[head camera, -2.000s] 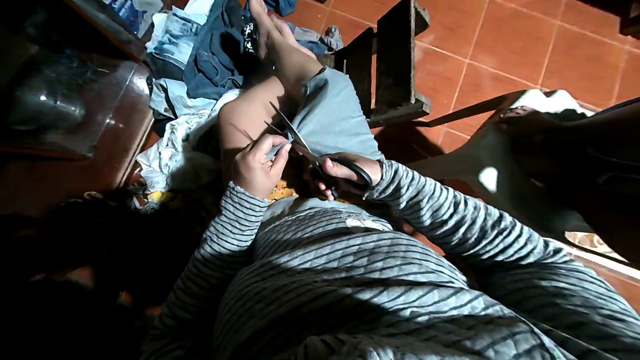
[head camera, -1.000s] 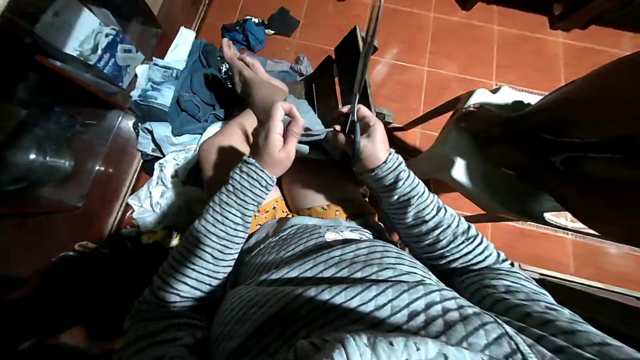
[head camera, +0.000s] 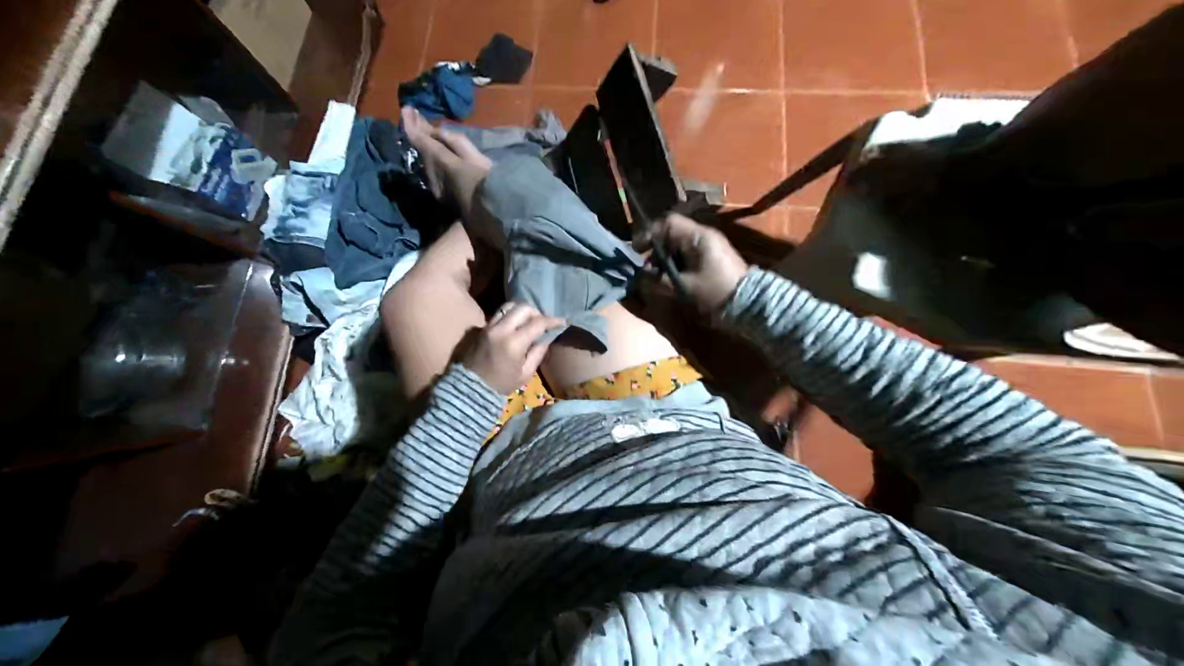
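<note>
A piece of grey cloth (head camera: 560, 245) lies over my leg, above the knee and down toward the foot. My left hand (head camera: 507, 347) pinches its near edge between thumb and fingers. Scissors with dark handles (head camera: 668, 264) are in my right hand (head camera: 698, 259), at the right edge of the cloth. Their blades are mostly hidden or blurred, so whether they are apart cannot be told. Yellow patterned shorts (head camera: 629, 379) show at my thighs beneath the striped top.
Piled clothes (head camera: 370, 203) lie left of my legs, beside a dark wooden cabinet (head camera: 222, 407). A dark wooden stool or frame (head camera: 638, 129) stands ahead on the tiled floor (head camera: 851, 55). A dark chair-like object (head camera: 999, 222) is at the right.
The scissors, raised upright one second ago, are now lower, at the cloth's right edge. The grey cloth is spread wider over my leg, and my left hand has moved back toward my body.
</note>
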